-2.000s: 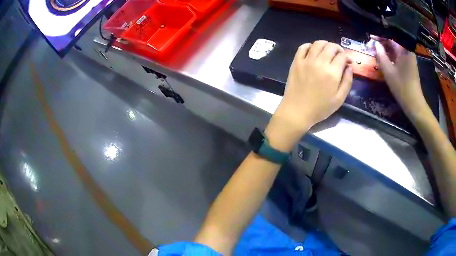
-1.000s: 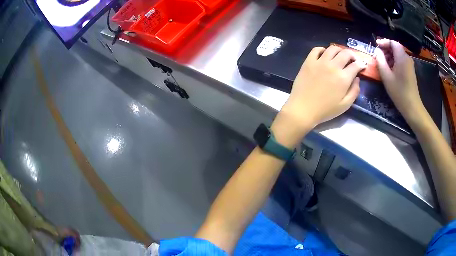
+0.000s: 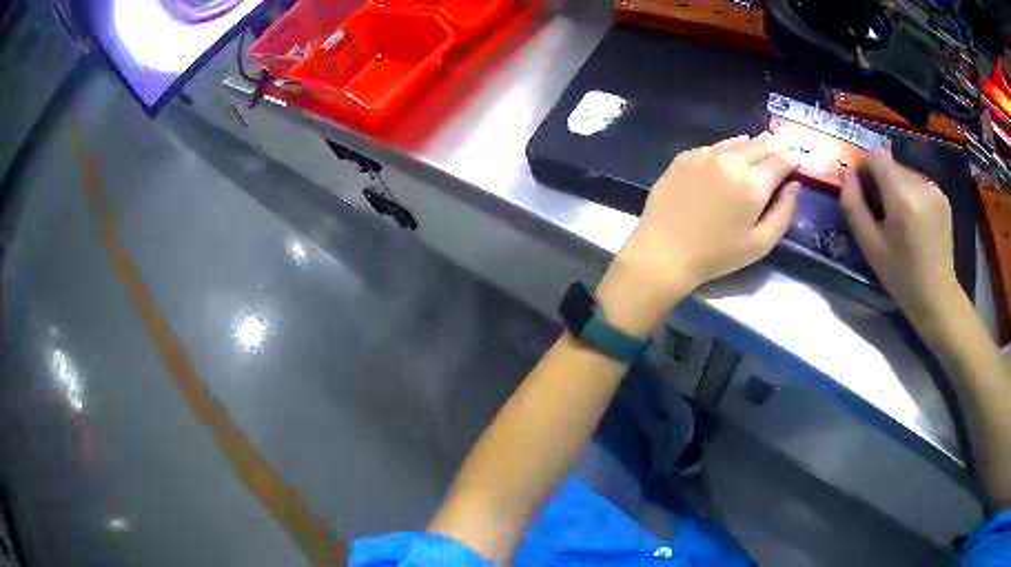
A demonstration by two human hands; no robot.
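Observation:
An orange-brown bar part with small dark holes (image 3: 821, 154) lies over the black pad (image 3: 687, 91), beside a narrow silver-white marked strip (image 3: 818, 115) on its far side. My left hand (image 3: 726, 205) holds the bar's left end, fingertips on its near and top side. My right hand (image 3: 904, 216) is at the bar's right end with fingers bent; its fingertips are blurred, and whether they hold a small piece cannot be told. The undersides of both hands' fingers are hidden.
Red open bins (image 3: 377, 61) stand on the steel bench left of the pad. A bulky black unit (image 3: 859, 39) is above the pad's rear. More orange-brown bars (image 3: 698, 16) lie behind and at the right. A lit monitor (image 3: 166, 44) is at the far left.
My right hand has moved right and nearer, uncovering more of the bar and strip. My left fingers have flattened slightly. The other person's hand and clothing at lower left have left the view.

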